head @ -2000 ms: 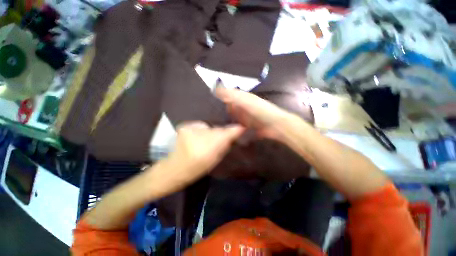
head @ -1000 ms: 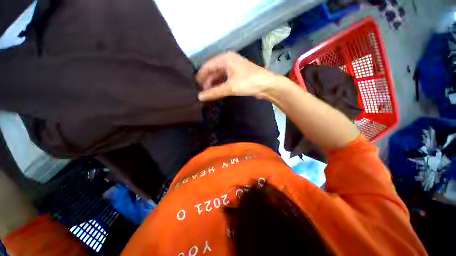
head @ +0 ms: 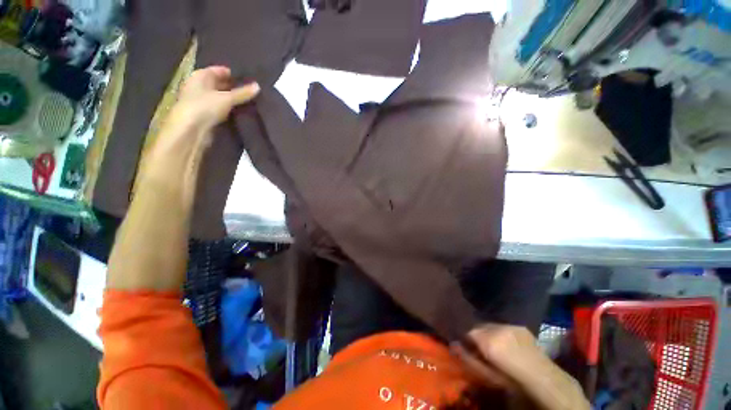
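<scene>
A long folded strip of dark brown fabric (head: pixel 365 244) runs diagonally from the upper left down to my lap. My left hand (head: pixel 210 100) is at its upper end, thumb and fingers pinching the cloth. My right hand (head: pixel 513 360) is low over my lap, closed on the strip's lower end. A broad dark brown garment piece (head: pixel 437 176) lies on the table under the strip. Its upper right edge reaches the lit needle area (head: pixel 490 108), where the glare hides details.
Black snips (head: pixel 637 180) and a small black fabric piece (head: pixel 639 116) lie right of the needle. A phone (head: pixel 719 212) is at the right edge. A red basket (head: pixel 597 328) stands lower right. Other brown panels (head: pixel 365 36) lie behind. Red-handled scissors (head: pixel 43 172) are far left.
The view has swung back from the lap and red basket to the table. My left hand is now on the strip at upper left, and my right hand holds its other end low at the lap.
</scene>
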